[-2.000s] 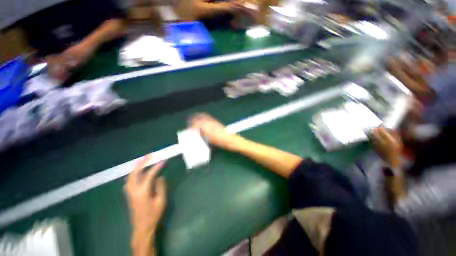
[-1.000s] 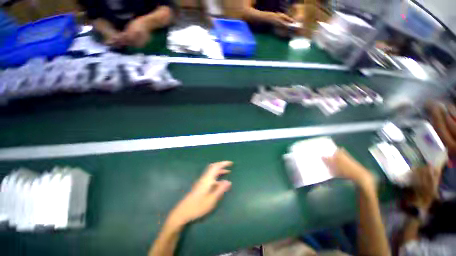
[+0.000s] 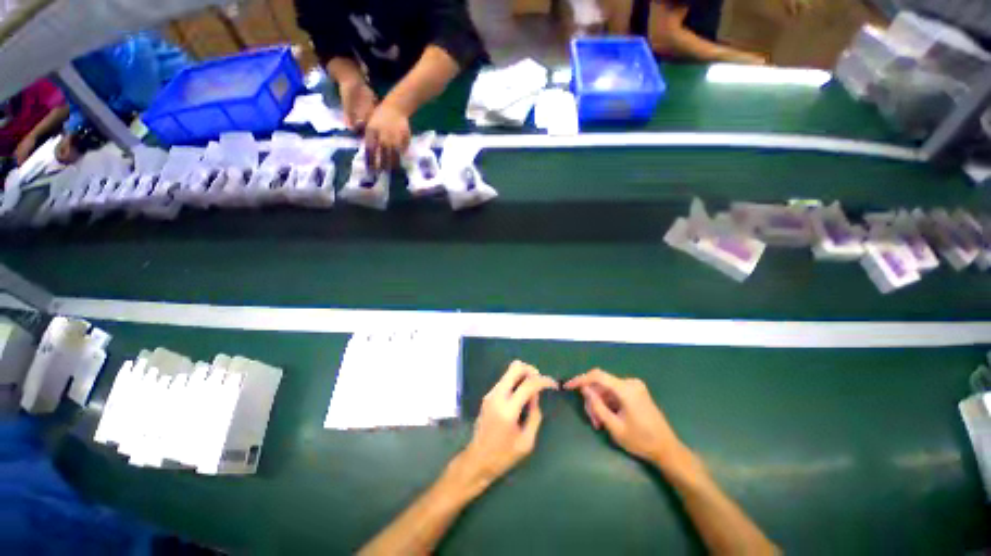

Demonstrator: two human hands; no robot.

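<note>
My left hand [image 3: 509,418] and my right hand [image 3: 625,415] are over the green worktop near the middle, with fingers bent and fingertips almost meeting. A tiny dark spot shows between the fingertips; I cannot tell what it is or which hand has it. A block of white cartons [image 3: 397,380] stands side by side just left of my left hand, its far edge at the white strip. Another group of white cartons [image 3: 179,413] stands further left, slightly fanned. Neither hand touches the cartons.
Beyond the white strip [image 3: 706,329], cartons with purple faces [image 3: 730,248] lie on the belt at right. Bagged products [image 3: 217,179] line its far left side, where another person's hands [image 3: 380,130] reach. Blue bins [image 3: 223,96] stand beyond. More cartons sit at both side edges.
The view has turned left. The carton block under my right hand now stands left of my hands, closer to the other group. My right hand has let go and come together with my left.
</note>
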